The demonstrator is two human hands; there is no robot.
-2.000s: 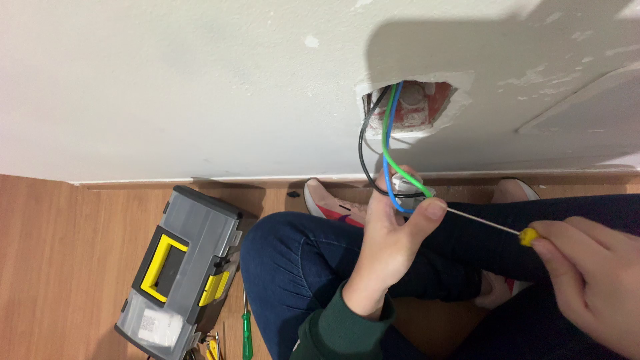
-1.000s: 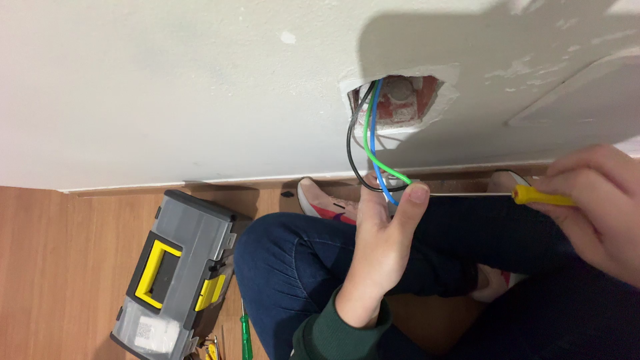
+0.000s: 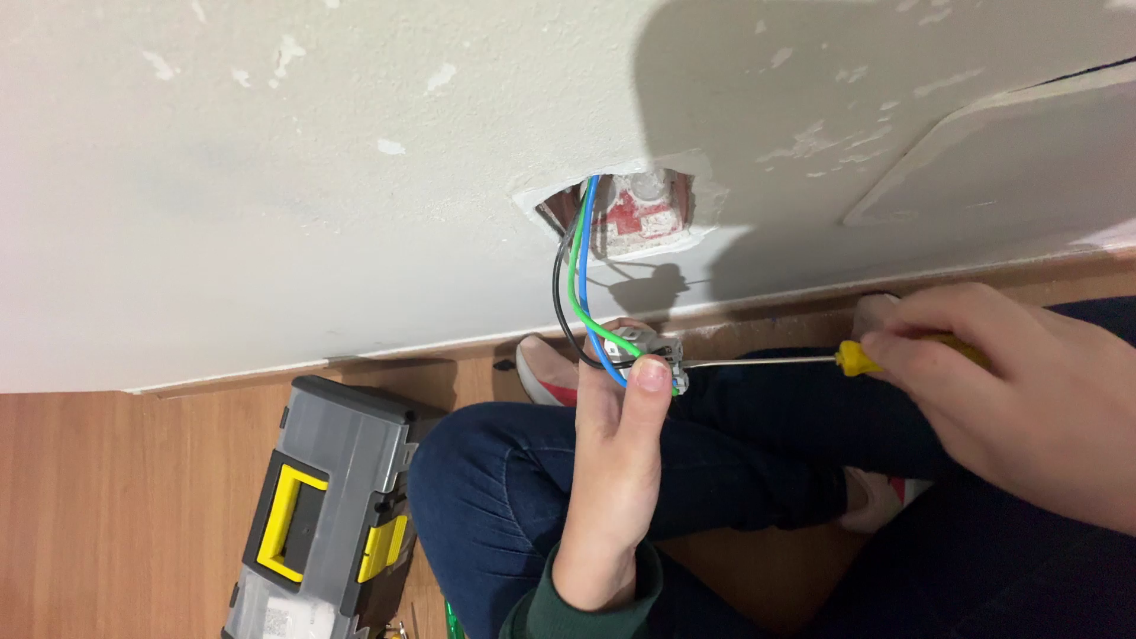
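Note:
My left hand (image 3: pixel 621 453) grips a small socket module (image 3: pixel 652 344) between thumb and fingers. A green wire (image 3: pixel 576 275), a blue wire (image 3: pixel 584 257) and a black wire (image 3: pixel 557 288) run from an open wall box (image 3: pixel 643 213) down to the module. Around the yellow handle of a screwdriver (image 3: pixel 856 358) my right hand (image 3: pixel 1003 382) is closed. The screwdriver's shaft points left, its tip at the module's right side; whether it sits in a screw cannot be told. My left thumb hides part of the module and the wire ends.
A grey and black toolbox with a yellow handle (image 3: pixel 282 519) lies on the wood floor, left of my bent knee. Beside it is a green-handled tool (image 3: pixel 453 621), partly cut off. The wall has chipped paint and a raised panel (image 3: pixel 1003 146) at right. My shoes are near the baseboard.
The screwdriver's handle is more enclosed by my right hand than a second ago, when more of it showed. My left hand keeps its hold on the module and wires.

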